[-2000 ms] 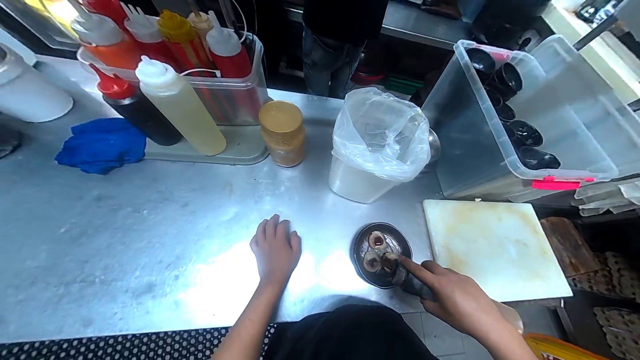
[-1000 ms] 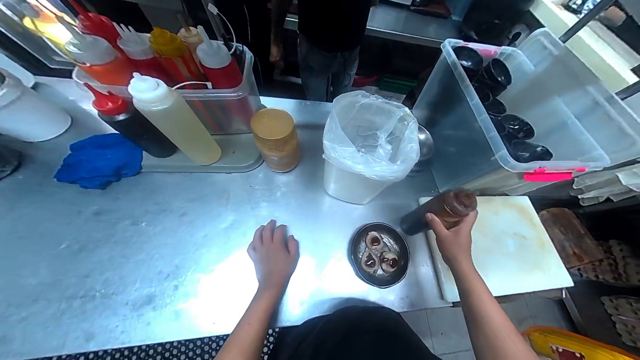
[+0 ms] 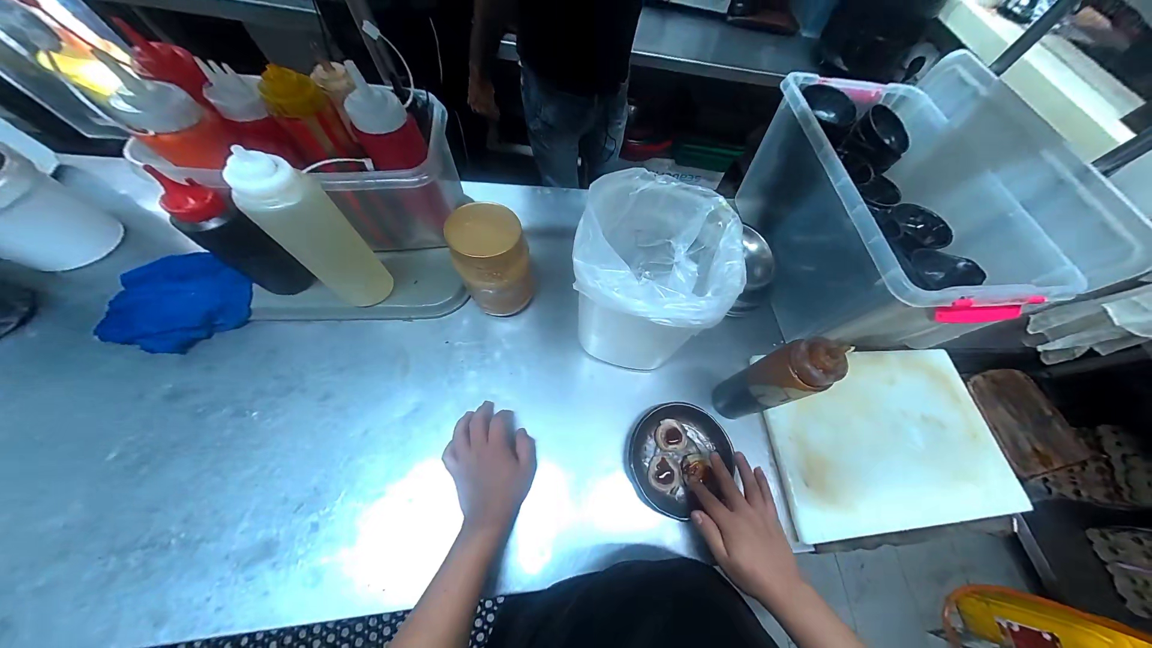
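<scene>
My left hand [image 3: 490, 459] rests on the steel counter with nothing in it, left of a small dark round dish [image 3: 641, 481]. Several pale rounds of food with dark sauce in their middles [image 3: 665, 473] lie in that dish. My right hand [image 3: 740, 522] has its fingers spread at the dish's right rim, fingertips by the rightmost round; whether they touch the food I cannot tell. Behind this hand a brown sauce squeeze bottle [image 3: 781, 376] stands between the dish and a white cutting board [image 3: 891, 450].
A white bucket lined with a plastic bag [image 3: 634, 333] stands behind the dish, a gold-lidded jar [image 3: 490, 256] to its left. Squeeze bottles [image 3: 306, 225] and a blue cloth [image 3: 175, 301] are back left. A clear bin [image 3: 810, 225] holds black cups. A person [image 3: 576, 90] stands beyond the counter.
My right hand held the sauce bottle over the dish, then beside the board. It has let go of the bottle and moved back to the dish. My left hand has stayed on the counter.
</scene>
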